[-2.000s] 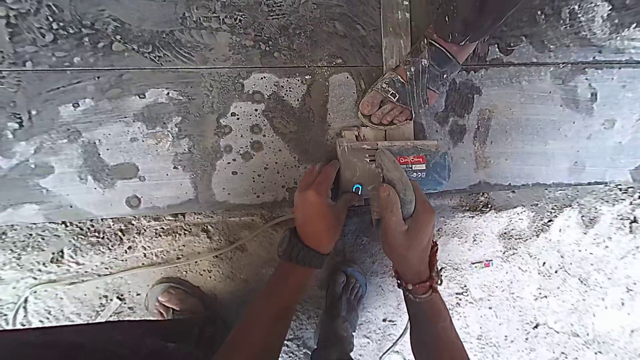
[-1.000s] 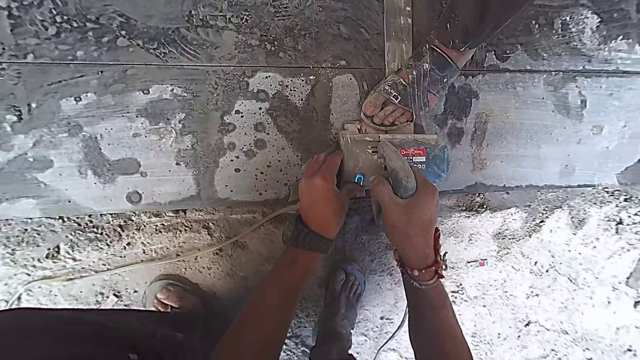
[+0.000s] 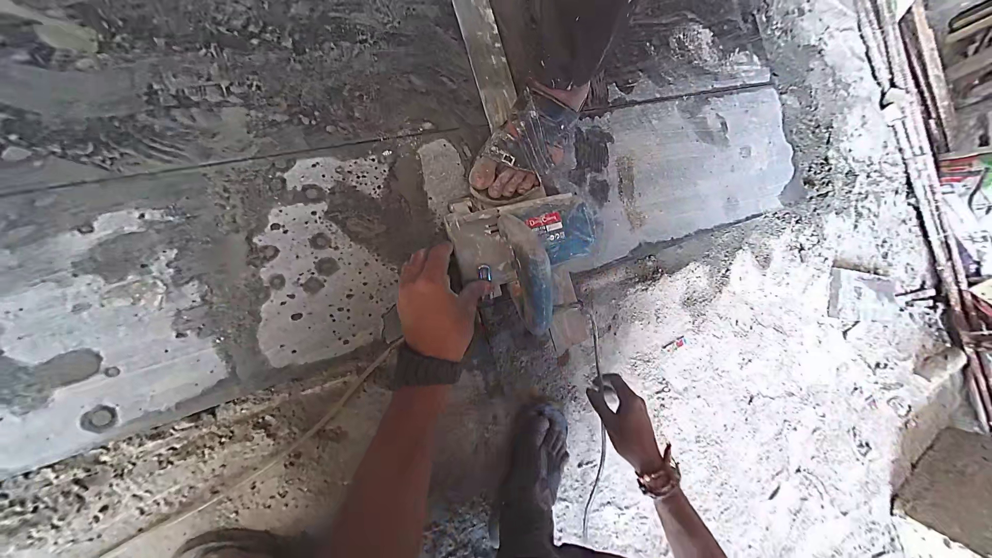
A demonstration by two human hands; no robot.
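Note:
A dusty blue power saw [image 3: 527, 260], its maker's name DongCheng on a red label, rests on the edge of a grey stone slab [image 3: 697, 163]. My left hand [image 3: 438, 306] holds the left side of its metal base plate, with the thumb near a shiny wing nut or lever. The saw's blue-grey handle [image 3: 531, 275] stands free of my hands. Off to the lower right, my right hand [image 3: 622, 415] is at a thin cable [image 3: 595, 457], fingers curled around or beside it; whether it grips the cable I cannot tell. The blade is hidden.
A sandalled foot [image 3: 508, 167] stands on the slab right behind the saw, beside a long straight bar [image 3: 484, 54]. Another foot [image 3: 546, 434] is on the dusty ground below. A hose or cord [image 3: 310, 434] crosses the lower left. Rods [image 3: 922, 186] and a block [image 3: 949, 480] lie at right.
My right hand has let go of the saw's handle and moved down and right to the cable. My left hand stays at the base plate. The view has turned and shifted.

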